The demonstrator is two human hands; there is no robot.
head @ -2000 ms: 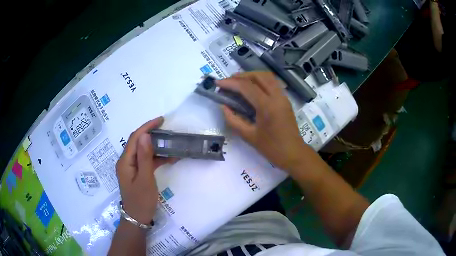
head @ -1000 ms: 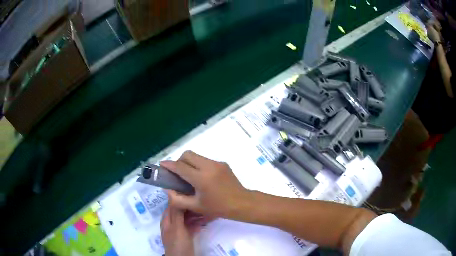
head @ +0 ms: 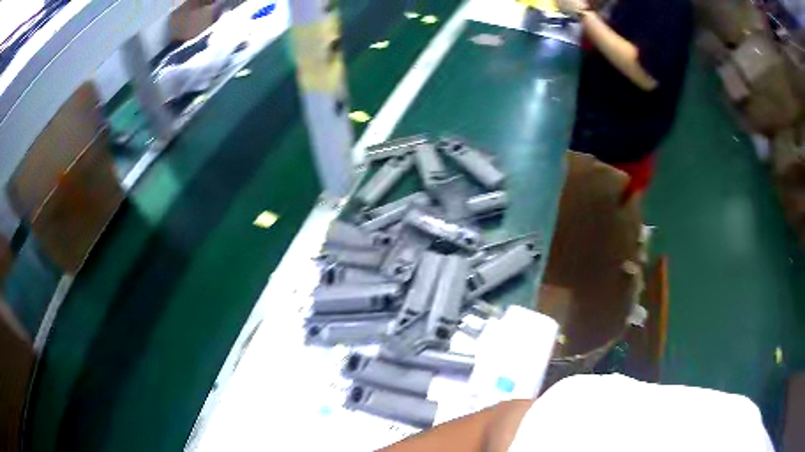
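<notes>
A heap of grey handle front shells lies on the bench, partly on the white printed sheet and partly on the green surface behind it. Several shells have a dark oval hole near one end. Two shells lie side by side at the near end of the heap. My right forearm and white sleeve enter at the bottom edge, but my right hand is cut off below the picture. My left hand is not in view. What either hand holds cannot be seen.
A grey post stands beside the heap at the belt edge. The dark green conveyor belt curves along the left. A large open brown carton is beside the bench on the right. A person in dark clothes is at the far end.
The view has swung right and up to the heap, the post and the other person. Both hands, seen before with grey shells, have left the picture.
</notes>
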